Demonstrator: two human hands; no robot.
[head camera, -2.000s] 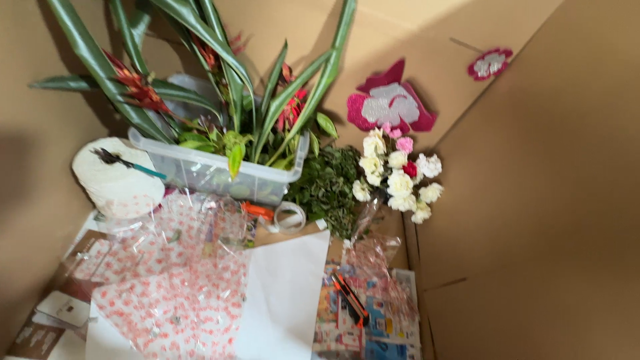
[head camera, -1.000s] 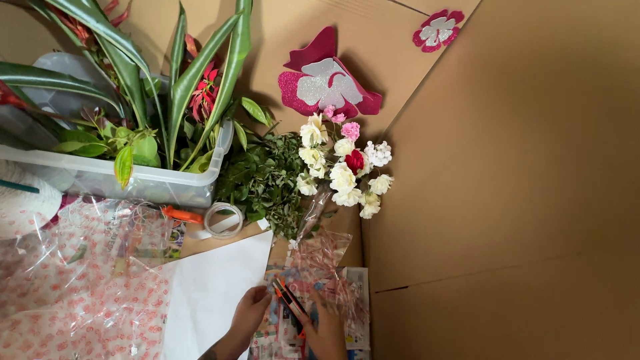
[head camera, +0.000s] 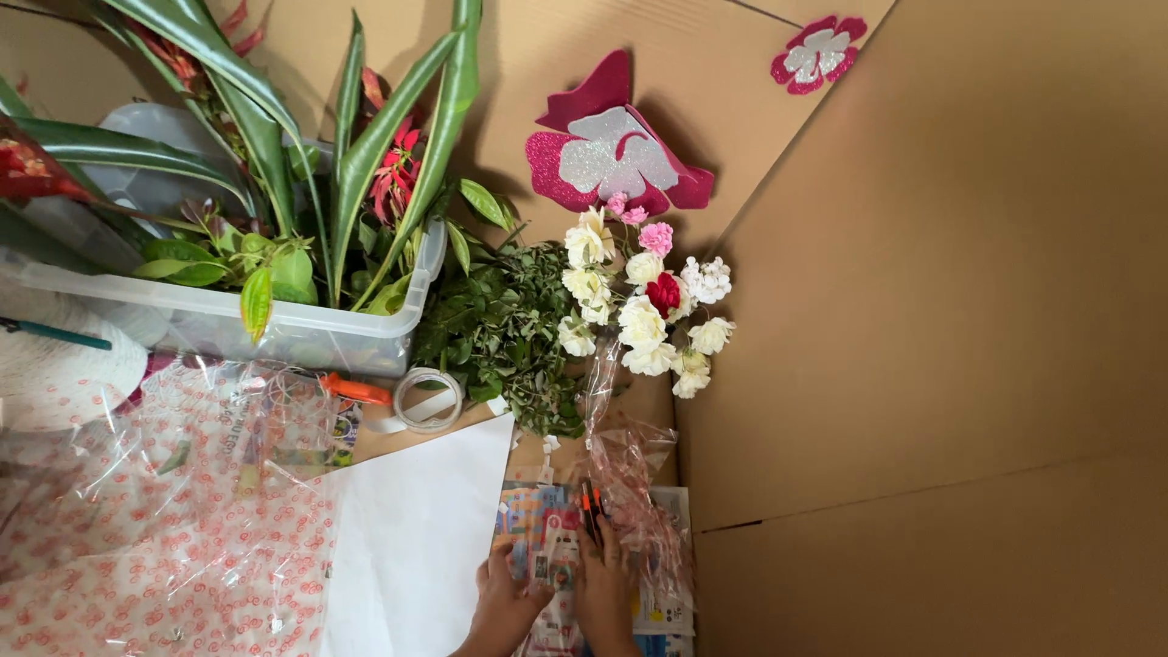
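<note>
My left hand lies over printed paper beside a white sheet, its fingers apart and holding nothing that I can see. Just right of it, my right hand reaches up the paper, its fingertips at a black and orange tool; whether they grip it is unclear. Crinkled clear wrap touches the area right of that hand. Above both hands stands a bunch of cream, pink and red flowers, its stems in clear film, beside a heap of green leafy sprigs.
A clear plastic bin of leafy plants stands at the upper left. Below it are an orange-handled tool, a tape roll and red-patterned clear film. Glittery foam flowers adorn the cardboard behind; a cardboard panel rises at right.
Both hands, out of view two seconds ago, came in at the bottom. Since one second ago my right hand has moved to the tool's lower end. The view has shifted right.
</note>
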